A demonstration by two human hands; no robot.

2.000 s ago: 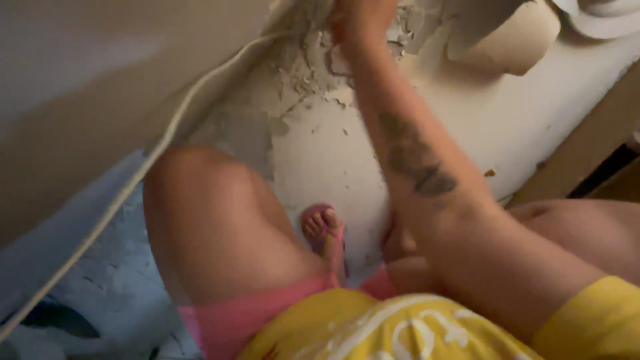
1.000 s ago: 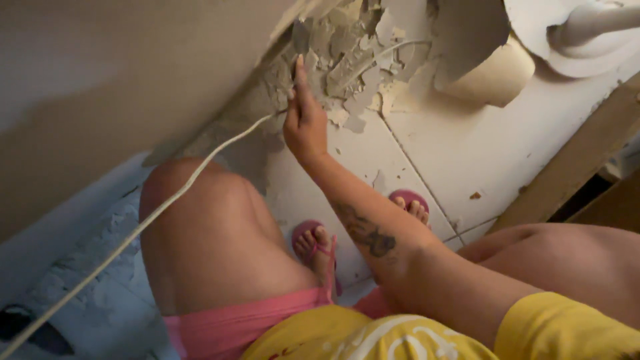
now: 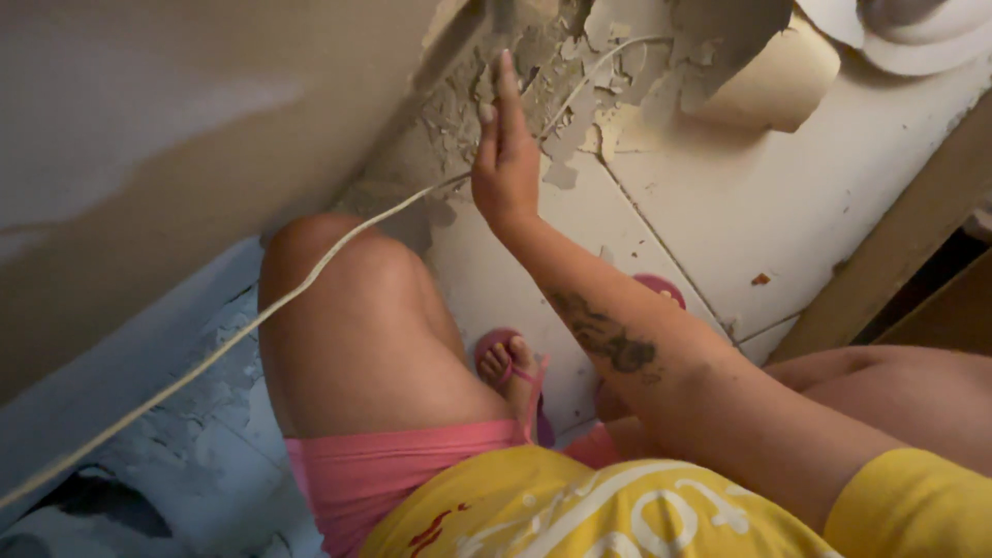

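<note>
My right hand (image 3: 508, 167) is low over the floor near the base of the wall, its forefinger pointing to the top of the view. Past the fingertip shows a blurred grey flat blade (image 3: 501, 15), apparently a scraper; its handle is hidden under my palm and fingers. Broken paint flakes (image 3: 457, 116) lie around the fingers. A cream cord (image 3: 310, 275) passes beneath or behind my hand and continues among the flakes. My left hand is out of view.
The wall (image 3: 194, 116) rises on the left. Large curled paint sheets (image 3: 775, 77) and a round white base (image 3: 914, 39) are at the upper right. My sandalled foot (image 3: 508, 360) stands on the tiled floor (image 3: 721, 209). A brown ledge (image 3: 883, 225) borders the right.
Two seconds ago my right hand was at the top edge of the view; it now shows lower, with the cord and flakes around it more visible.
</note>
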